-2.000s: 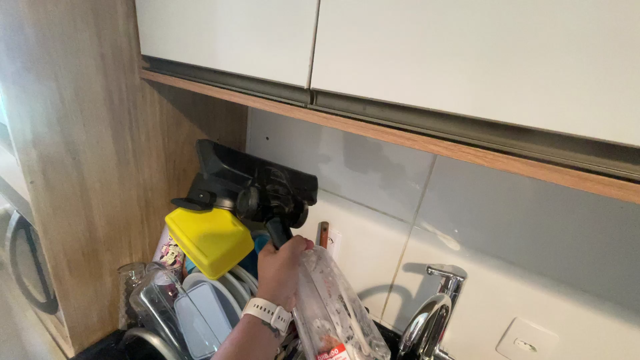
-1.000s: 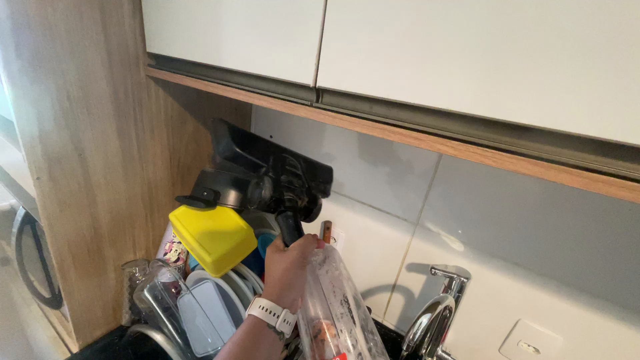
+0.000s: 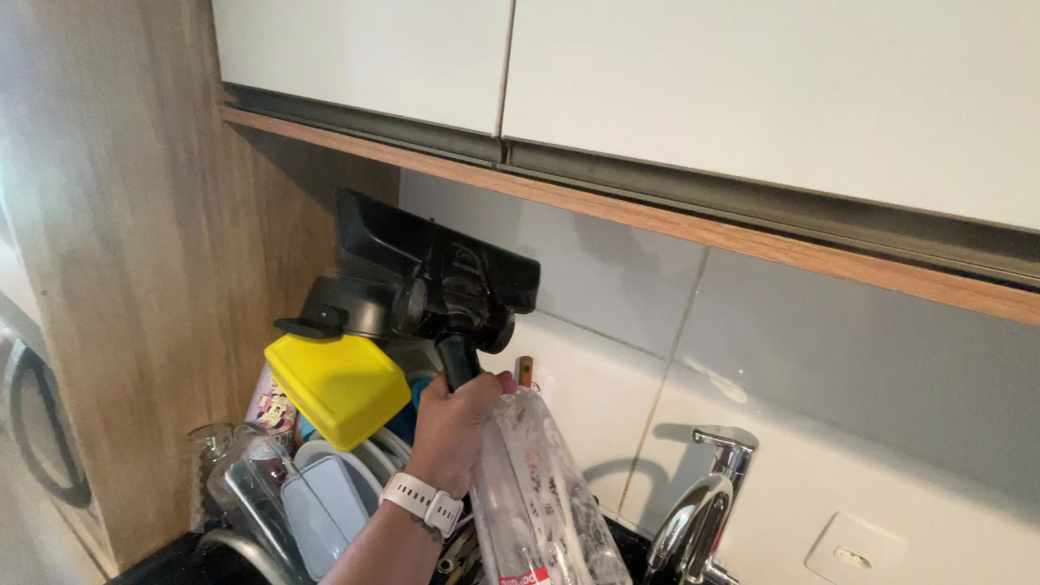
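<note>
My left hand (image 3: 459,414), with a white watch strap on its wrist, is closed around the dark handle of a black plastic tool (image 3: 455,276) with a wide head and round joints. Its exact kind is unclear. The head is raised in front of the tiled wall, below the cabinets. A clear, crumpled plastic bag or wrapper (image 3: 536,487) with a red label hangs beside the hand; whether the fingers also pinch it is not clear. Left of the tool are a yellow plastic container (image 3: 337,390) and a dark metal pot (image 3: 357,301). My right hand does not show.
Glassware (image 3: 252,463), white plates (image 3: 366,471) and a pale blue-grey plastic piece (image 3: 325,504) are piled at lower left. A chrome faucet (image 3: 699,504) and a wall outlet (image 3: 853,552) are at right. White wall cabinets (image 3: 731,97) overhang the pile, and a wooden panel (image 3: 146,284) borders it.
The black tool has moved slightly up and to the right relative to the yellow container, with my left hand still on its handle. The plastic bag has shifted beside the hand.
</note>
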